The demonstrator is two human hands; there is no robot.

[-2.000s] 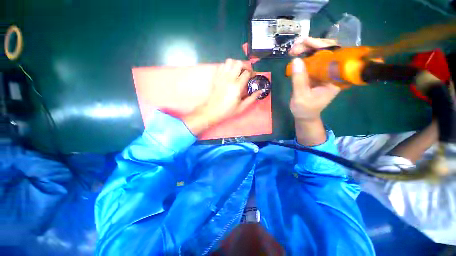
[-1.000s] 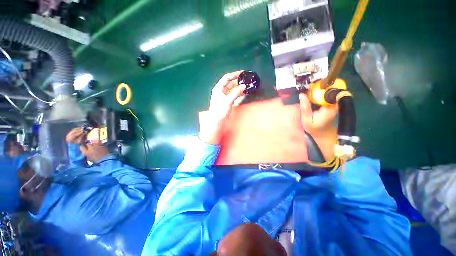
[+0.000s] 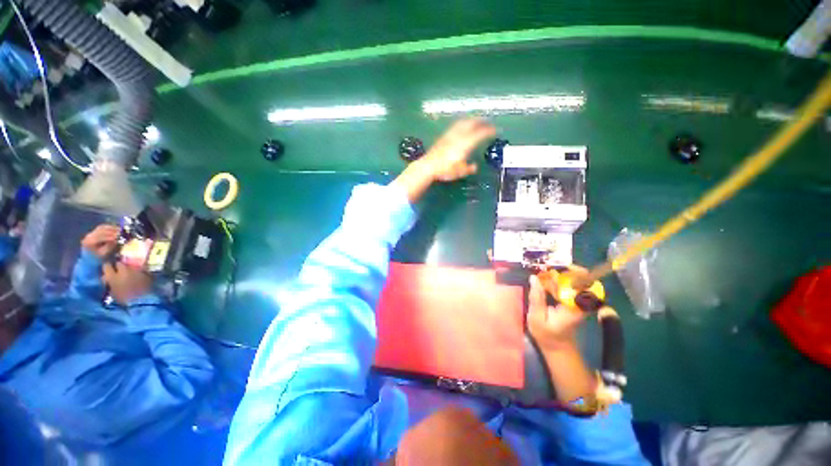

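Note:
My left hand [image 3: 458, 150] is stretched far forward over the bench with its fingers spread, between two round black housings, one at its left [image 3: 411, 147] and one at its right [image 3: 496, 153]. Nothing shows in its fingers. My right hand [image 3: 554, 314] is closed around the orange-yellow electric screwdriver [image 3: 583, 289], held upright at the front of the white screw feeder [image 3: 543, 193]. The screwdriver's bit end is hidden. The salmon-red mat [image 3: 451, 323] lies between my arms with no housing on it.
More black housings sit along the bench, at the left [image 3: 272, 148] and right [image 3: 685, 147]. A clear plastic bag [image 3: 638, 273] lies right of the feeder, a red bin [image 3: 806, 314] further right. A yellow tape ring [image 3: 220, 191] and a neighbour in blue [image 3: 109, 350] are at the left.
My left hand has moved forward from above the mat, and the black housing it held is no longer in it. My right hand has kept the screwdriver at the feeder. The view has shifted.

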